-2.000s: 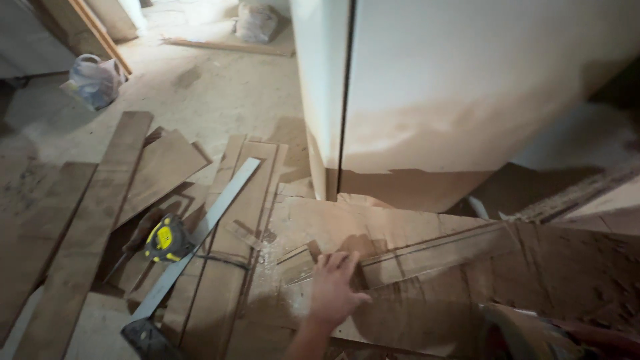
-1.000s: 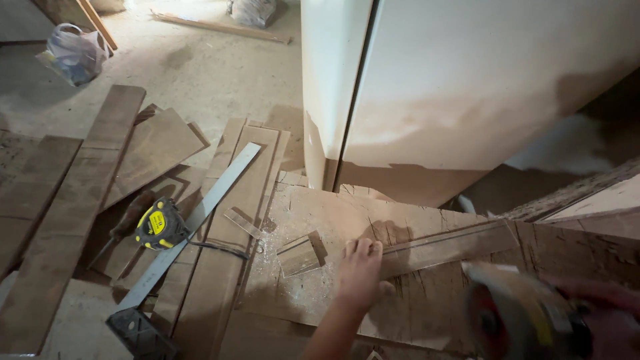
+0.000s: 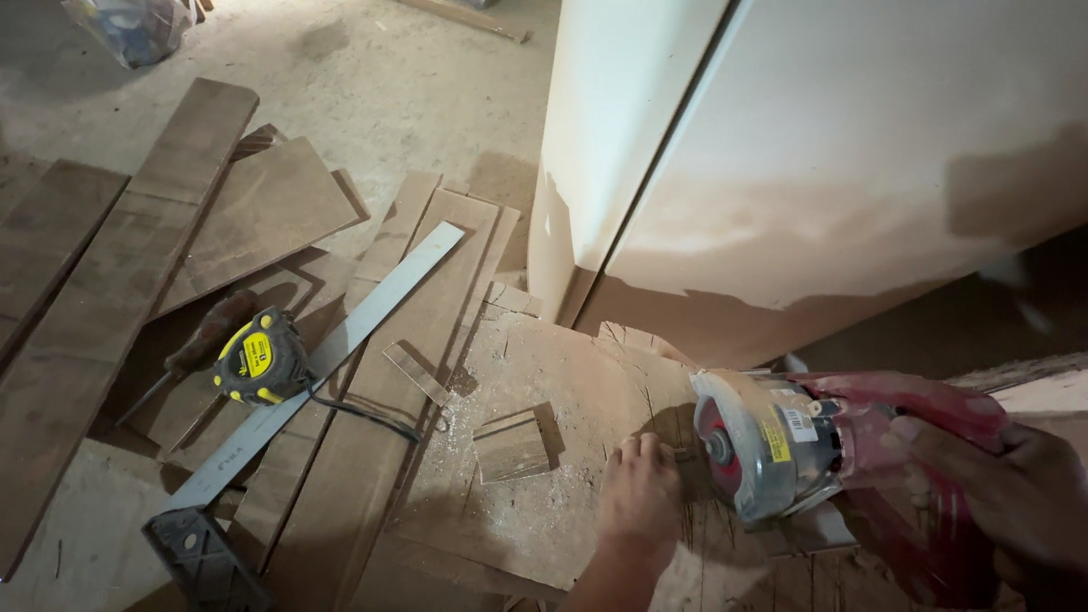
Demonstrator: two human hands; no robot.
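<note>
My right hand [image 3: 994,484] grips a red handheld circular saw [image 3: 790,442] by its handle, at the right of the head view. Just left of the saw's blade guard, my left hand [image 3: 642,489] presses with bent fingers on a wooden strip [image 3: 693,463], mostly hidden by hand and saw. Beneath lies a dusty, cut-marked wooden board [image 3: 544,357]. A small wood offcut [image 3: 512,446] rests on it, left of my left hand. Farther left, a black and yellow tape measure [image 3: 262,357] touches the metal blade of a try square [image 3: 382,297]. Beside the tape lies a screwdriver [image 3: 200,340].
Several wooden planks [image 3: 136,255] lie across the floor at the left. A pale panel [image 3: 850,170] stands upright behind the board and saw. At the top left is a plastic bag [image 3: 136,30], and a thin wooden stick [image 3: 467,19] lies on the floor near the top.
The saw, low at the right edge one second ago, has come left and up beside my left hand, in my right hand's grip. The view has shifted closer to the board.
</note>
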